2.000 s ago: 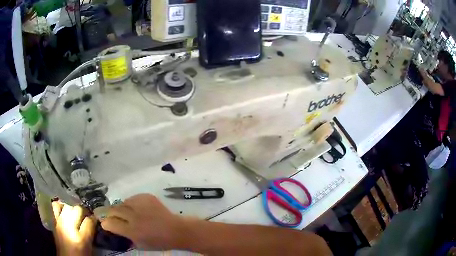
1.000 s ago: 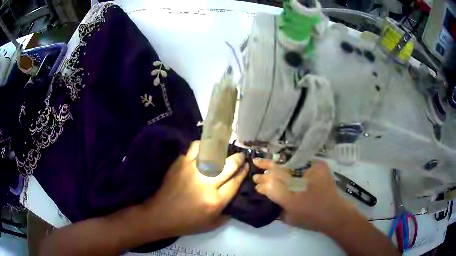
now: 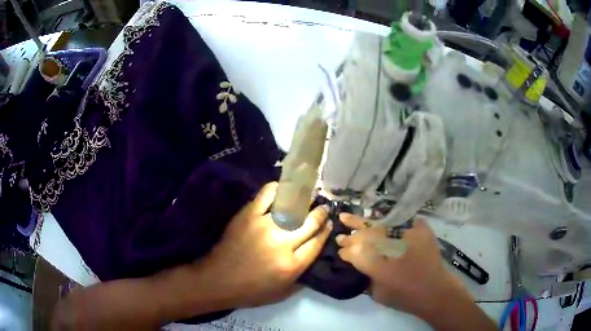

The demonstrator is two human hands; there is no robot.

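Note:
A dark purple garment piece (image 3: 155, 149) with cream embroidered sprigs and a scalloped lacy border lies across the table on the left. Its bunched end reaches under the head of the off-white sewing machine (image 3: 363, 123). My left hand (image 3: 266, 249) lies on the cloth, thumb and fingertips pressing it beside the presser foot, partly behind the pale machine lamp (image 3: 301, 168). My right hand (image 3: 395, 258) is just right of the foot, with its fingertips on the dark cloth edge. The needle and the exact edge under the fingertips are too small to tell.
Black thread snips (image 3: 463, 262) lie right of my right hand. Scissors with pink-red and blue handles (image 3: 518, 310) lie at the lower right. A green thread cone (image 3: 408, 48) stands on the machine head. A purple basket (image 3: 97, 64) is at the upper left.
The view has swung left from the machine's long side to the needle end and the garment. Over the last second the hands stay at the presser foot, with little visible cloth movement.

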